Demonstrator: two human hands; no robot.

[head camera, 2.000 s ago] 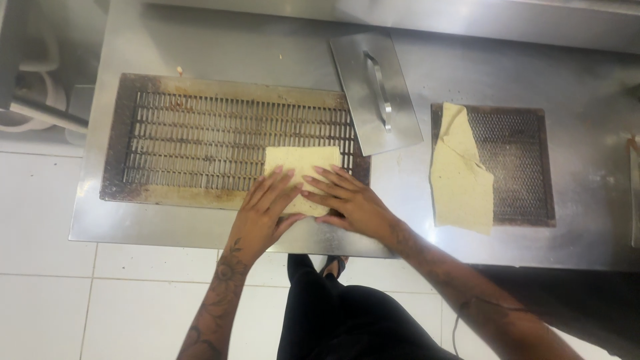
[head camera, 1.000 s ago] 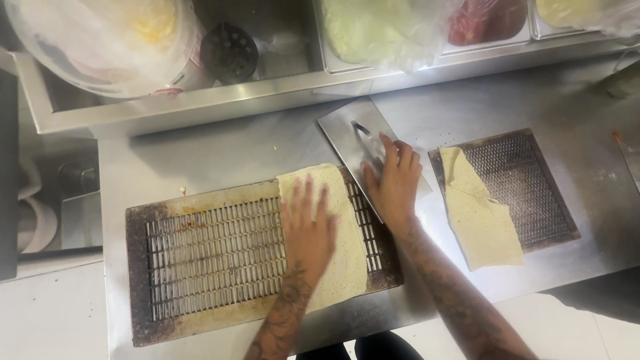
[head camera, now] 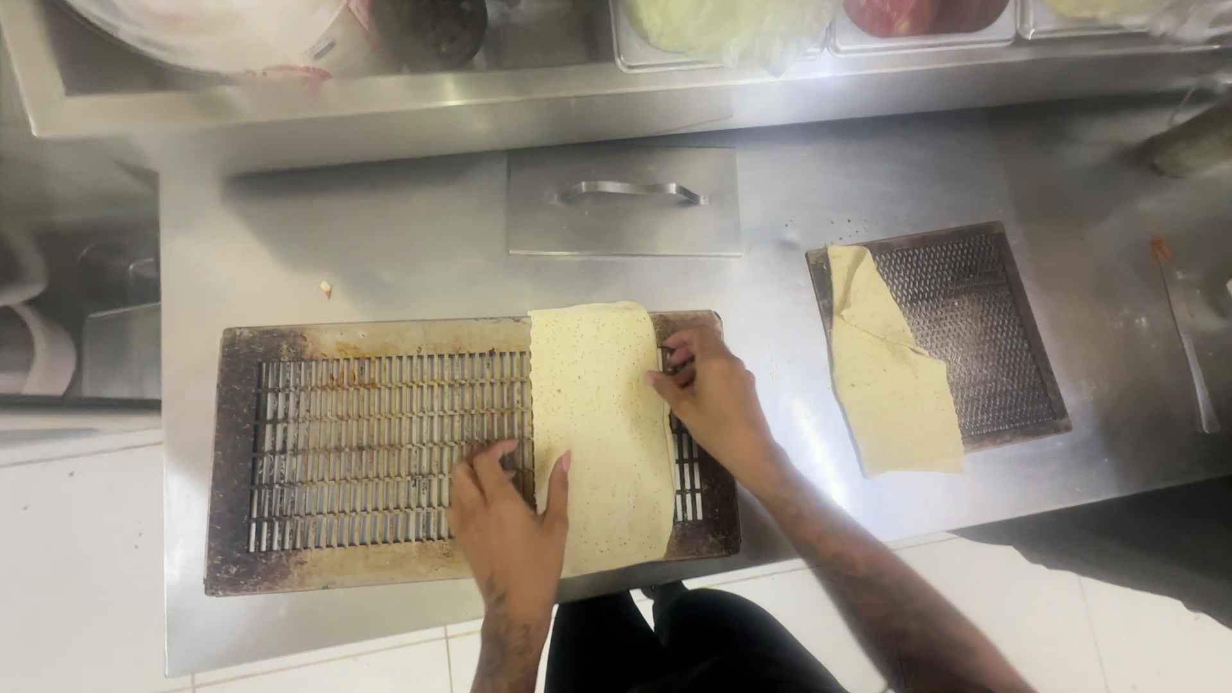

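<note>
A strip of flat dough (head camera: 604, 433) lies across the right part of a slotted metal tray (head camera: 385, 337). At the dough's left edge is my left hand (head camera: 510, 510), fingers apart, with the thumb over the sheet and the other fingertips over the slots. My right hand (head camera: 712, 395) is at the dough's right edge, thumb near the edge and fingers curled; whether it pinches the dough cannot be told. Above the tray, a flat metal plate with a handle (head camera: 626, 226) lies on the steel counter. A second, partly folded dough piece (head camera: 890, 395) rests over a smaller perforated tray (head camera: 991, 327).
Along the back runs a raised steel ledge (head camera: 404, 115) with food containers (head camera: 924, 24) behind it. A long thin utensil (head camera: 1189, 356) lies at the far right. The counter's front edge is close to my legs. Dark cloth shows at the lower right.
The handled plate, tilted under my right hand one second ago, now lies straight above the tray. My right hand has left it for the dough's right edge. My left hand has moved to the dough's left edge.
</note>
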